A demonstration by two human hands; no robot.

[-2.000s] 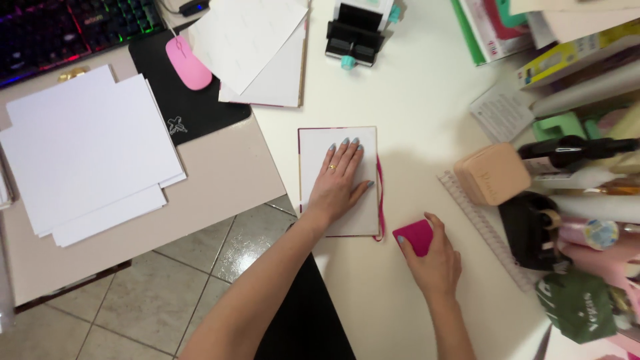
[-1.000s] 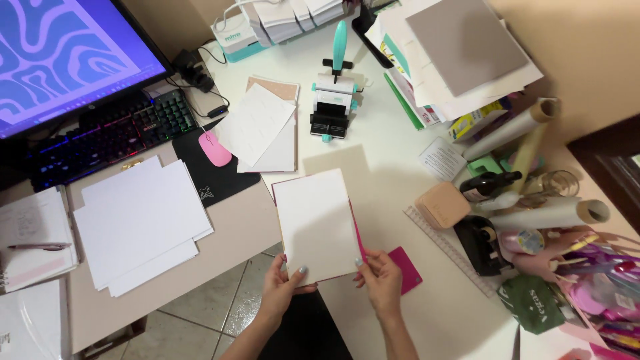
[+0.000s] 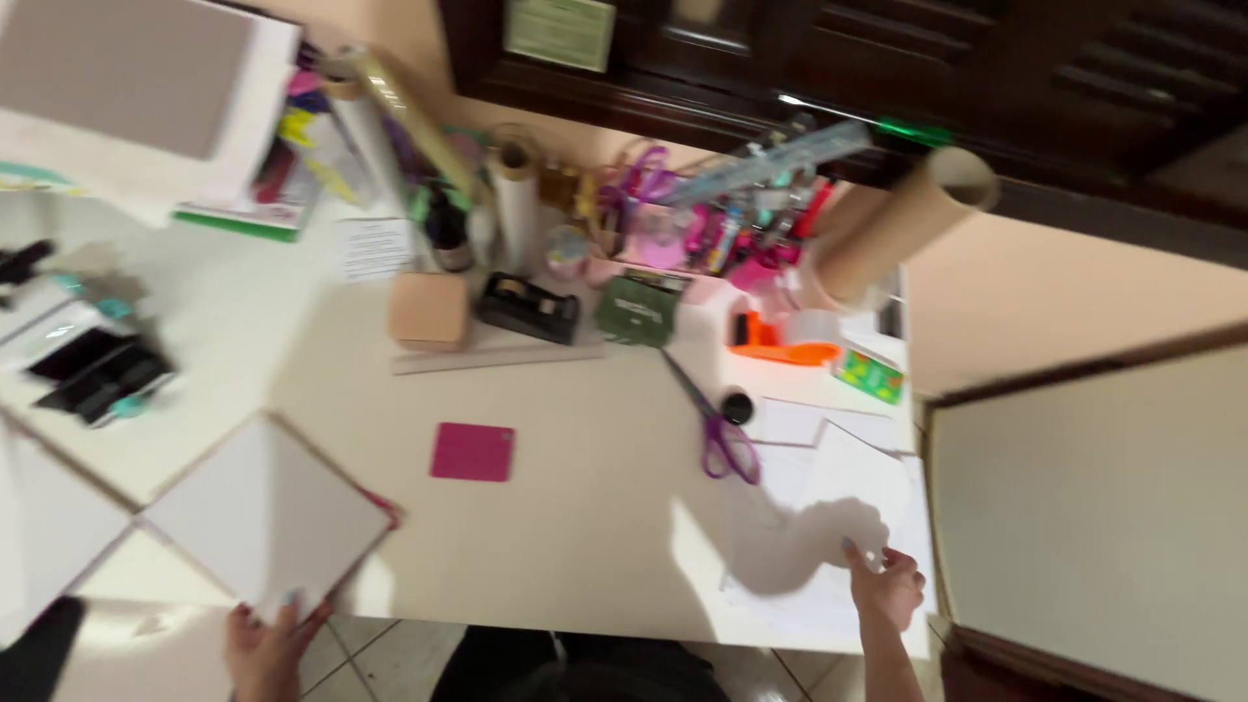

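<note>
At the lower left, my left hand (image 3: 276, 643) grips the near corner of a thin book or board with a white sheet on top (image 3: 268, 512); a dark red ribbon shows at its right corner. My right hand (image 3: 882, 583) is over white papers (image 3: 804, 604) at the desk's right end, thumb and fingers apart, with no object plainly in it. Between the hands, a magenta rectangular card (image 3: 473, 451) lies flat on the white desk. Purple-handled scissors (image 3: 720, 429) lie beside the papers, above and left of my right hand. The view is blurred.
A black tape dispenser (image 3: 529, 308), a peach box (image 3: 429, 310) and a ruler (image 3: 497, 360) lie toward the back. An orange tape dispenser (image 3: 785, 341) and a large cardboard tube (image 3: 907, 224) stand at the back right. A black and teal device (image 3: 93, 356) is at left.
The view has swung far to the right. My right hand has left the book and moved right to the papers. My left hand still holds the book, and the magenta card lies free of both hands.
</note>
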